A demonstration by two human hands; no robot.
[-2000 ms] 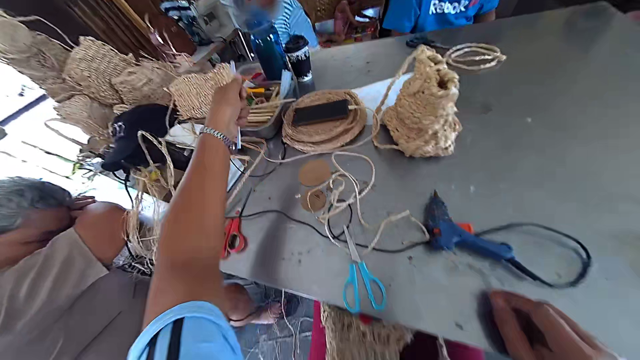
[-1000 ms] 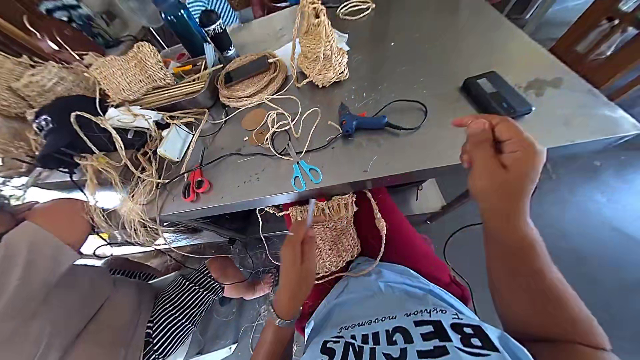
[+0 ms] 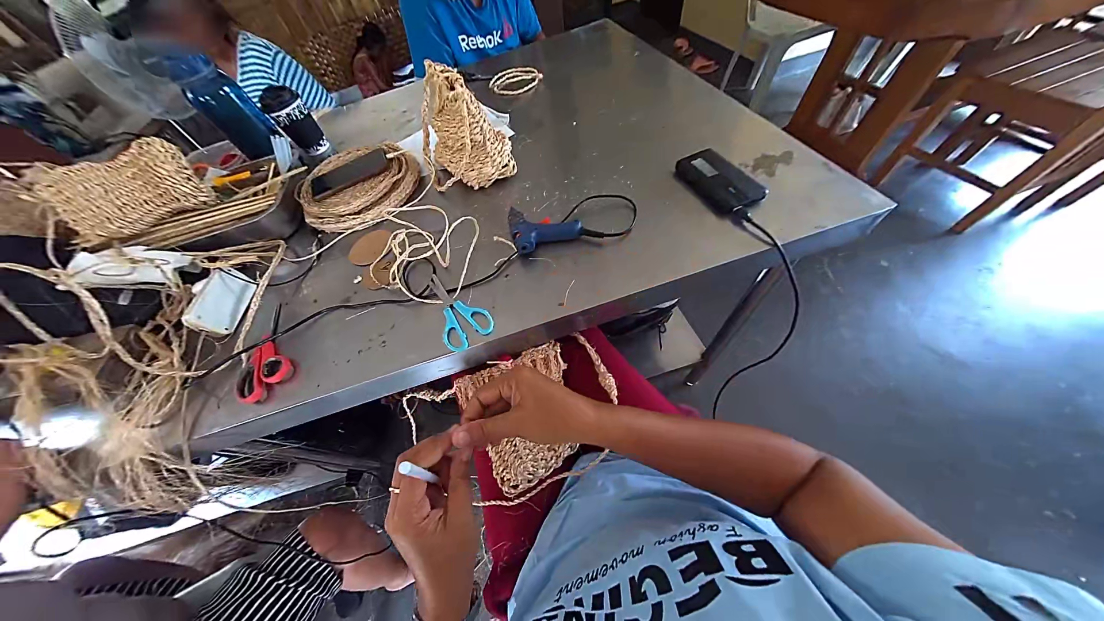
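Note:
My left hand (image 3: 435, 509) holds a white stick (image 3: 419, 473), likely a glue stick, between its fingers above my lap. My right hand (image 3: 526, 410) meets it, its fingertips pinched at the left fingertips; whether it grips anything there is hidden. Below both hands a woven natural-fiber bag (image 3: 526, 457) with a braided strap lies on my lap. On the metal table's near edge rest turquoise-handled scissors (image 3: 466, 323). A blue hot glue gun (image 3: 548, 233) lies on its side behind them, and red-handled scissors (image 3: 266, 369) lie farther left.
A second woven bag (image 3: 470, 129) stands on the metal table (image 3: 621, 112). Left of it are coiled rope (image 3: 362, 194), a tray of sticks (image 3: 250, 211) and loose fiber (image 3: 138, 431). A black power bank (image 3: 720, 181) with a cable lies right. Other people sit left and behind.
My left hand was at the tray two seconds ago, then over my lap with the white stick. My right hand has come from the right side to meet it.

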